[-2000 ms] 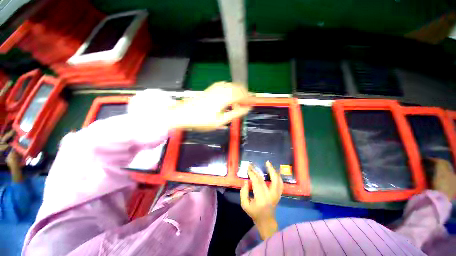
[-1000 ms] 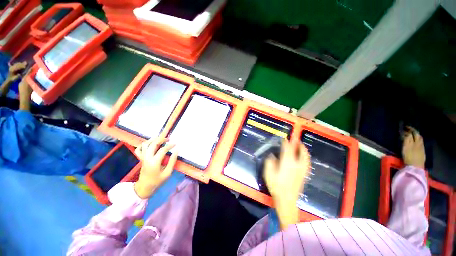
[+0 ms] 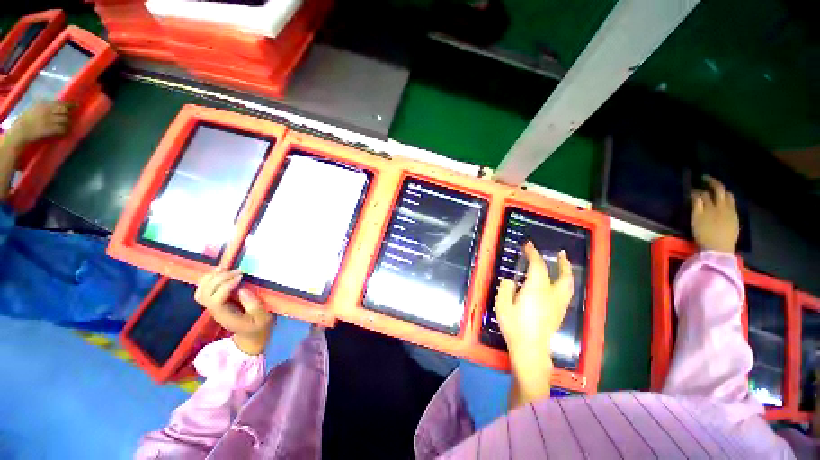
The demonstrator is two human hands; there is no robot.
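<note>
Four tablets in orange-red trays lie side by side on the green belt. The first tablet has a pale screen with green and red patches low down. The second tablet is white. The third tablet and fourth tablet show dark screens with small text lines. My left hand has curled fingers at the lower rim of the trays of the first two; whether it grips is unclear. My right hand is open over the fourth tablet, fingers spread at its screen, hiding part of it.
Stacked orange trays stand at rear left beside a grey mat. A pale post rises behind the belt. A neighbour's hand and pink sleeve reach over trays at right. Another person's hand is on trays at left.
My right hand has moved right, from the third tablet to the fourth. The third screen's yellow bar gave way to text lines. My left hand's fingers have curled at the rim. The view has shifted.
</note>
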